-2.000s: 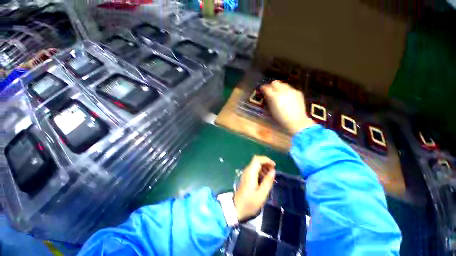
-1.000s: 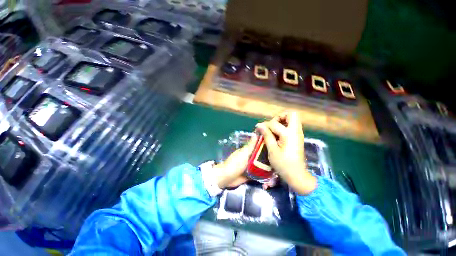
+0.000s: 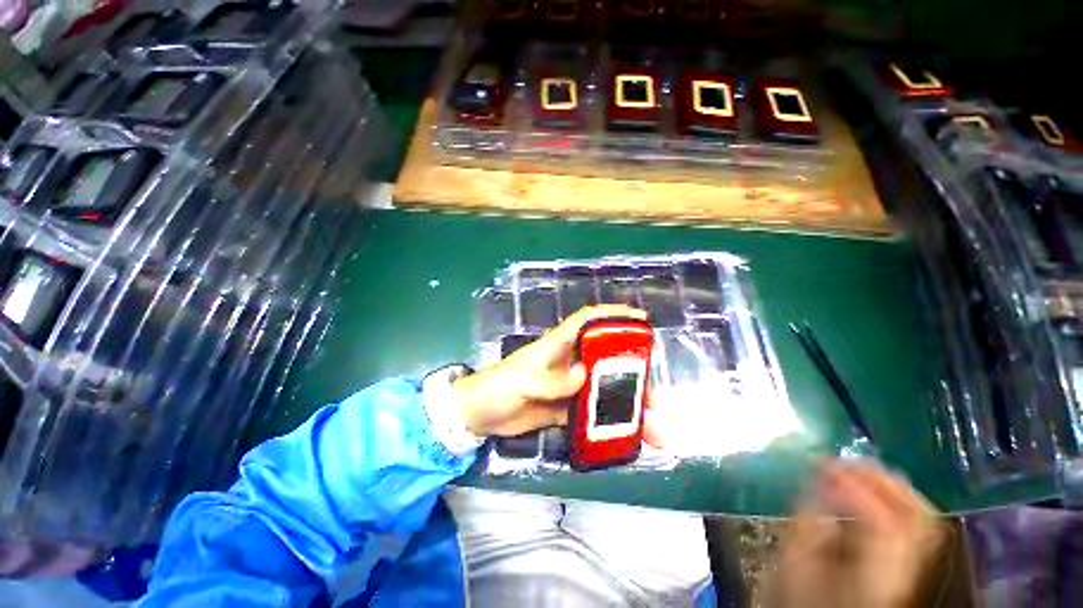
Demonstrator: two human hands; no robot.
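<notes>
My left hand point(image 3: 523, 386) holds a red device housing point(image 3: 612, 445) upright over the bench, its front facing me. The housing has a pale-framed rectangle with a dark middle. My right hand point(image 3: 855, 540) is blurred at the lower right, near the bench's front edge, apart from the housing; whether it holds anything cannot be told. The shiny clear lens tray point(image 3: 760, 392) with rows of dark rectangles lies flat under and behind the housing. Dark tweezers point(image 3: 834, 378) lie right of the lens tray.
A tall stack of clear blister trays point(image 3: 238, 255) with black-faced units stands at left. At the back, a blister tray with red units lies on a wooden board point(image 3: 641, 200). More blister trays point(image 3: 992, 297) stand at right. The brown inside of a box point(image 3: 742, 558) shows below the bench edge.
My right hand has come off the housing and moved down to the right. My left hand still holds the housing, now turned upright. The view has shifted, showing more of the lens tray and the tweezers.
</notes>
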